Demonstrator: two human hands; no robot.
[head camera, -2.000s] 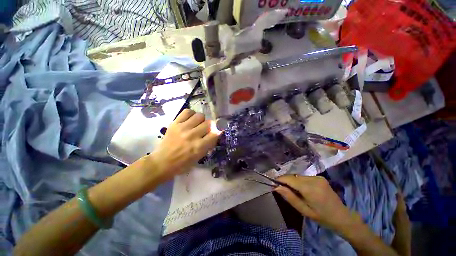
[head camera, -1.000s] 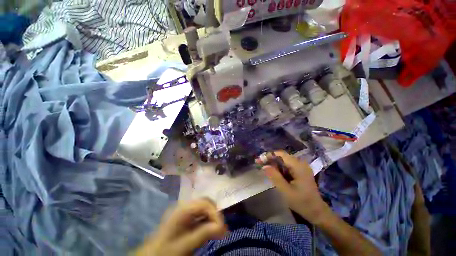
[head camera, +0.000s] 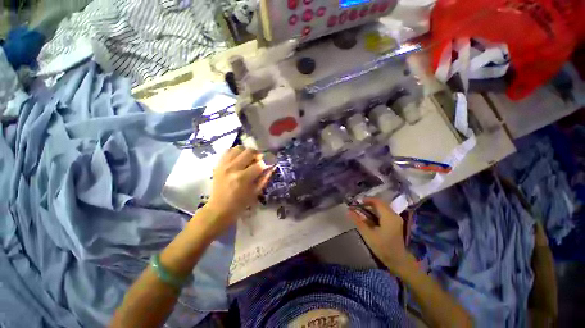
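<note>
The overlock machine (head camera: 272, 118) has its front open, and the dark, shiny looper area (head camera: 298, 173) shows under the head. My left hand (head camera: 236, 182) is at the left side of the needle area, fingertips bent together at the metal parts; whether it pinches a thread cannot be seen. My right hand (head camera: 378, 227) is at the front edge of the open area and holds the dark, thin tweezers (head camera: 364, 210), partly hidden by the fingers. The silver cloth plate (head camera: 186, 176) is swung out to the left, behind my left hand.
Light blue-grey garment pieces (head camera: 83, 173) are heaped on the left, with striped cloth (head camera: 135, 38) behind. Thread snips (head camera: 423, 165) and a white tape measure (head camera: 449, 176) lie right of the machine. A red plastic bag (head camera: 507, 38) is at the back right. More blue-grey cloth (head camera: 474, 250) hangs at right.
My left hand has come up from the lap area to the needle area, where it also was two seconds ago. My right hand stays near the machine's front edge with the tweezers. The camera view has shifted.
</note>
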